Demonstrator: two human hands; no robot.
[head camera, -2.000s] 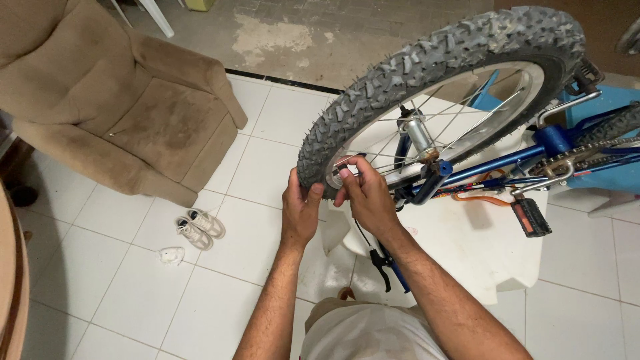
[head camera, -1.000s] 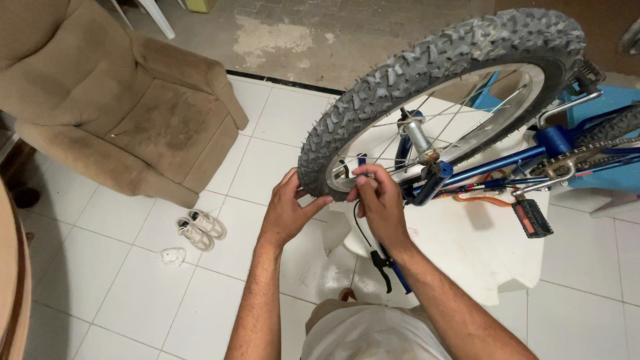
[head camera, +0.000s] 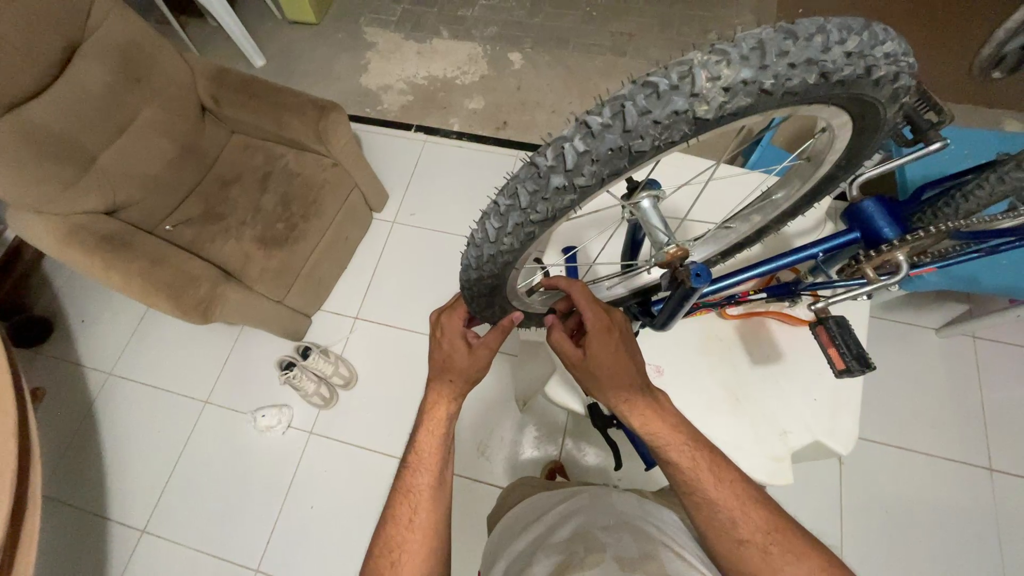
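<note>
A blue bicycle frame (head camera: 768, 268) lies over a white plastic table (head camera: 720, 384), with its knobby black tire (head camera: 624, 128) raised at an angle. My left hand (head camera: 466, 344) grips the tire at its lower left end, the thumb on the near side and the fingers partly hidden behind it. Beside it, my right hand (head camera: 592, 336) has its index finger at the metal rim (head camera: 524, 284) near the valve stem (head camera: 534, 288). A small dark piece, perhaps a valve cap (head camera: 550, 313), shows between its thumb and fingers. The hub (head camera: 654, 220) and spokes are above my right hand.
A brown armchair (head camera: 240, 216) stands at the left, with a pair of sneakers (head camera: 318, 374) and a crumpled white item (head camera: 271, 419) on the tiles below it. A black brake lever (head camera: 605, 432) hangs below the table's edge. A pedal (head camera: 842, 346) sticks out at the right.
My right hand has moved slightly down from the rim, and a small dark piece now shows at its fingertips. My left hand stays at the tire's lower end.
</note>
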